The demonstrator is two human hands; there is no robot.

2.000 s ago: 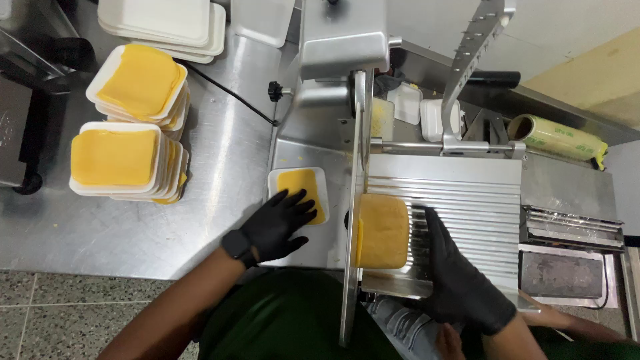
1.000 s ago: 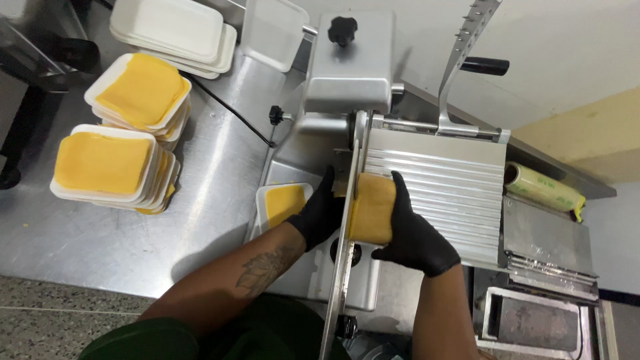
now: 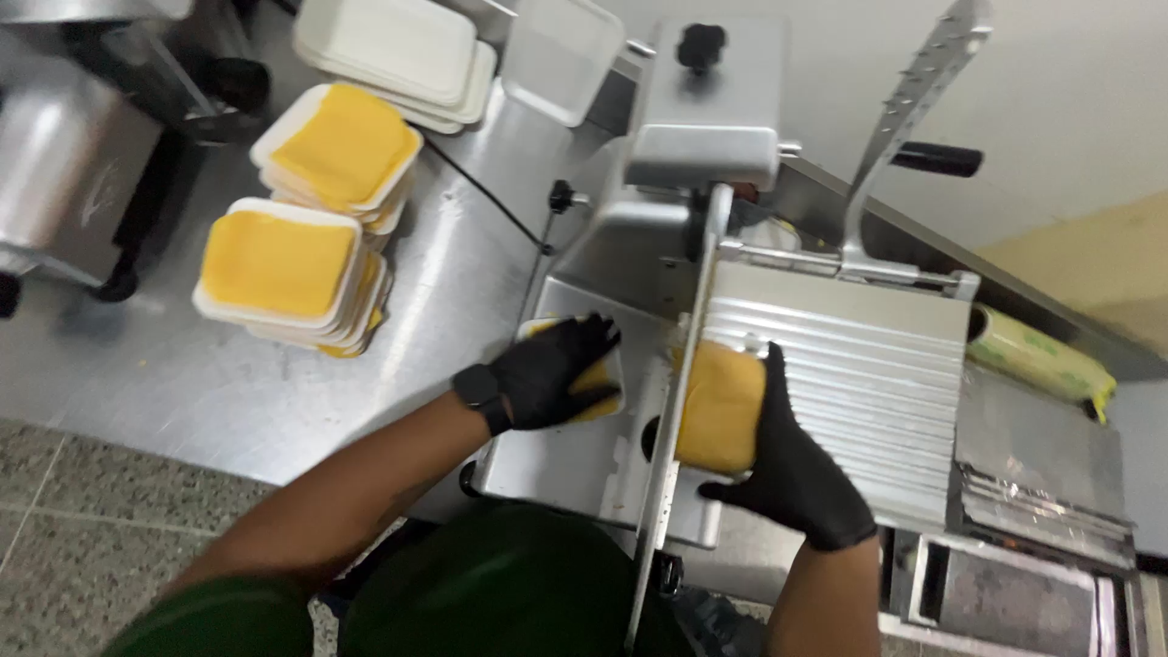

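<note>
My left hand (image 3: 557, 372), black-gloved with a dark watch at the wrist, lies spread over a small white foam tray (image 3: 613, 388) with yellow cheese slices, left of the slicer's blade edge. Its fingers are apart. My right hand (image 3: 794, 465), also gloved, presses against the right side of a block of yellow cheese (image 3: 721, 408). The block stands against the guide plate of the meat slicer (image 3: 684, 401), on its ribbed carriage (image 3: 858, 383). Two stacks of foam trays with cheese, a front stack (image 3: 278, 265) and a rear stack (image 3: 342, 151), stand at the left.
Empty white trays (image 3: 392, 46) are piled at the back left, beside a translucent lid or tray (image 3: 561, 59). A black cord (image 3: 479, 192) crosses the steel table (image 3: 429, 365). The spiked arm (image 3: 899, 119) is raised. A roll of plastic film (image 3: 1040, 360) lies on a wrapping machine at the right.
My left hand has moved from beside the blade to the tray on its left. The right hand stays at the cheese block. The view has shifted.
</note>
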